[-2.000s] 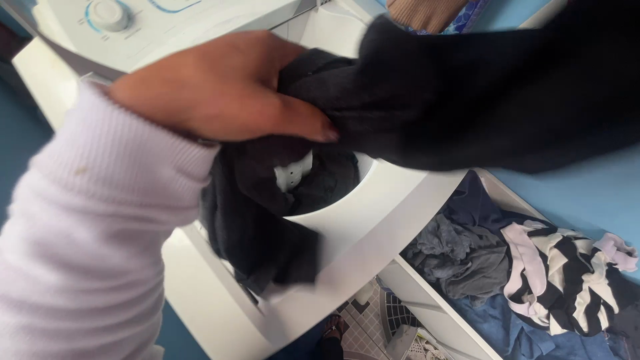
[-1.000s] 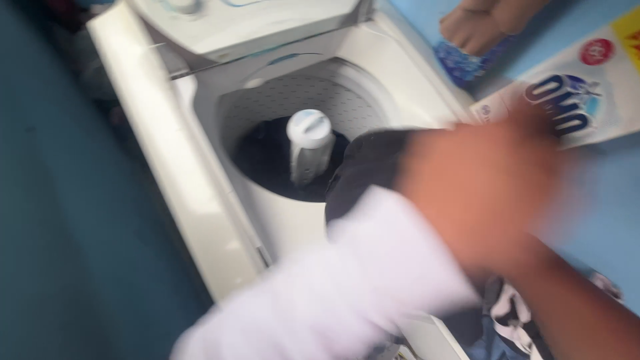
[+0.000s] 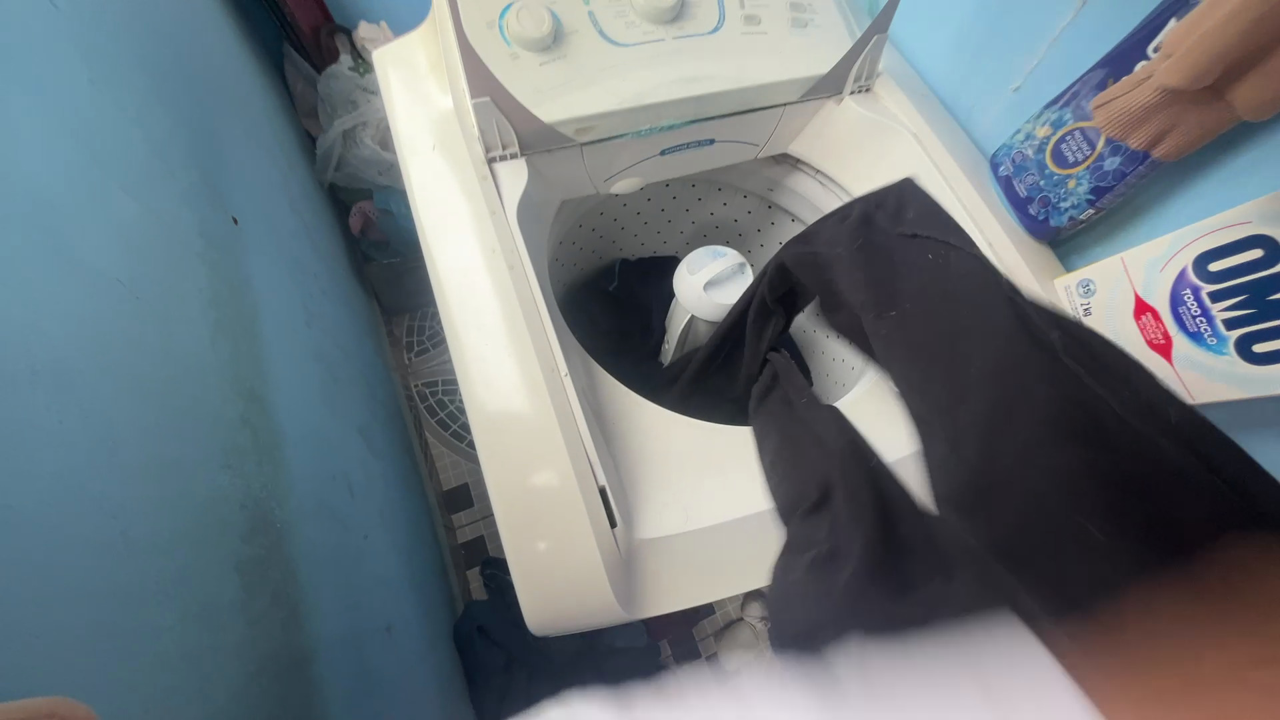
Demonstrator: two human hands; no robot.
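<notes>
My left hand (image 3: 1180, 630), blurred at the lower right with a white sleeve (image 3: 820, 670), grips a black garment (image 3: 960, 370). The garment stretches across the front and right rim of an open top-loading washing machine (image 3: 680, 490), and its far end hangs into the perforated tub (image 3: 660, 215). More dark cloth (image 3: 615, 310) lies in the tub around the white agitator (image 3: 712, 285). The fingers of my left hand are hidden by blur and the frame edge. My right hand cannot be made out.
An Omo detergent box (image 3: 1200, 300) and a blue flowered bottle (image 3: 1070, 160) are at the right, with a brown ribbed item (image 3: 1160, 120) over the bottle. A blue wall (image 3: 200, 350) runs along the left. Dark cloth (image 3: 540, 650) lies on the patterned floor.
My left hand has moved to the lower right. The black garment now spans from the tub to the right edge. The view has shifted, showing the whole tub opening.
</notes>
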